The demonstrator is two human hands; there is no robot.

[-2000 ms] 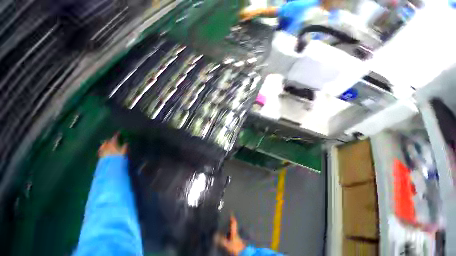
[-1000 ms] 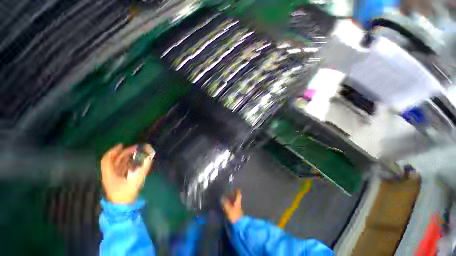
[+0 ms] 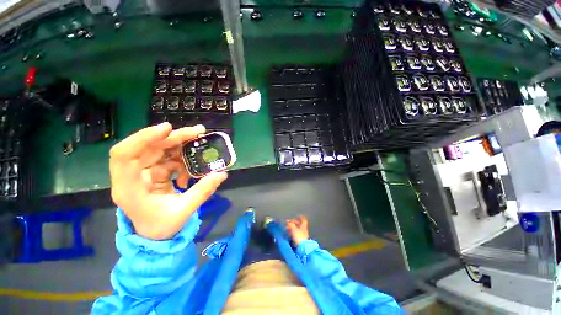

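My left hand (image 3: 161, 178) is raised in front of me, at the left of the view. It holds a watch case (image 3: 210, 154) by its rim between thumb and fingers. The case is a rounded square with a pale metal rim, a dark inside and a greenish round centre. My right hand (image 3: 298, 230) is low beside my body, small in view, with its fingers apart and nothing seen in it. Behind the left hand, a black blister tray (image 3: 192, 87) with watch cases in its pockets lies on the green mat.
A mostly bare black tray (image 3: 304, 117) lies right of a metal post (image 3: 232, 49). A tall stack of trays (image 3: 369, 92) with watch cases on top stands further right. A black fixture (image 3: 92, 120) is at left. A blue stool (image 3: 55, 235) is below the bench edge.
The view has swung and now faces the bench more squarely. My left hand, empty-looking two seconds ago, now shows the watch case held up clearly. My right hand stays low by my body.
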